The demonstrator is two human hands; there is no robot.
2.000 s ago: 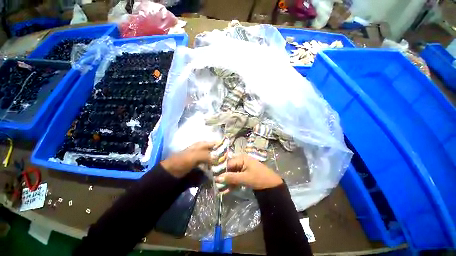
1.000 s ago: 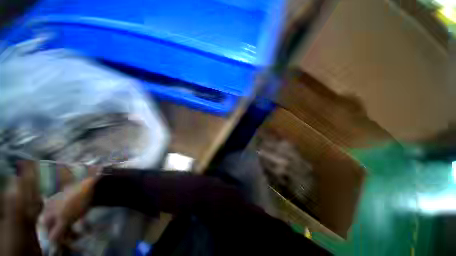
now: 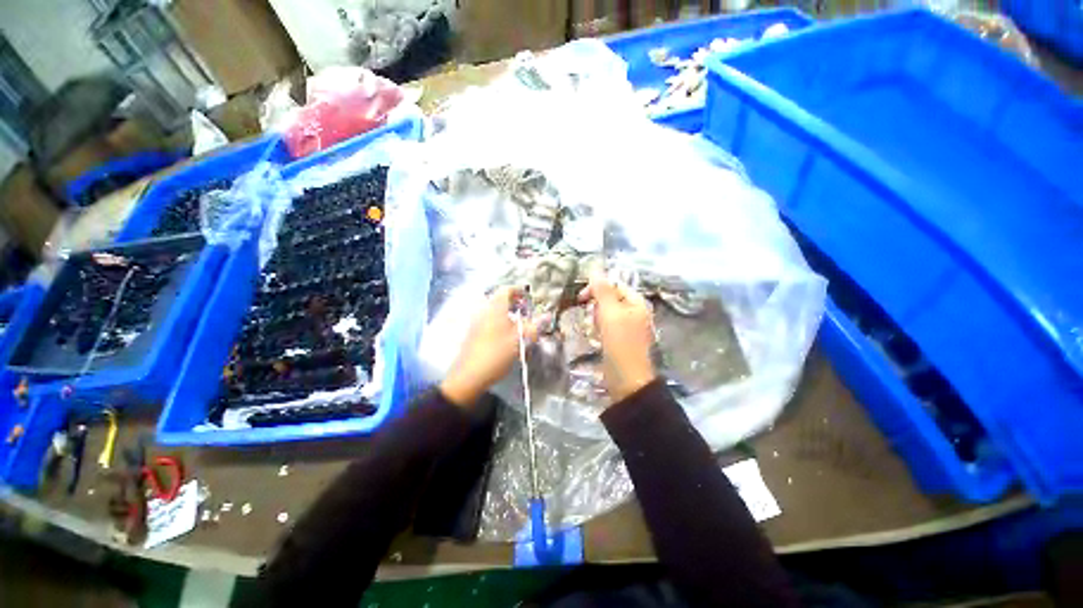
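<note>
Striped beige-grey fabric pieces [image 3: 540, 226] lie in a loose pile on a clear plastic bag [image 3: 724, 249]. The thin metal rod [image 3: 530, 410] points from its blue holder [image 3: 546, 544] at the table edge toward the pile. My left hand [image 3: 489, 344] is at the rod's far tip, fingers bent; whether it grips fabric is unclear. My right hand [image 3: 620, 333] is at the near side of the pile, right of the rod, its fingertips against fabric; a firm hold cannot be made out. No fabric shows on the rod's bare length.
A flat black rectangle [image 3: 457, 481] lies left of the rod. A blue crate with black parts [image 3: 311, 297] stands left, a large blue crate [image 3: 903, 190] right. Red-handled tool [image 3: 164, 477] and yellow tool [image 3: 109, 438] lie far left. A white slip [image 3: 752, 489] lies right of the rod.
The view swung right to the carton on the floor, then back to the table. The striped piece held around the rod earlier is off it; my hands are farther forward and apart.
</note>
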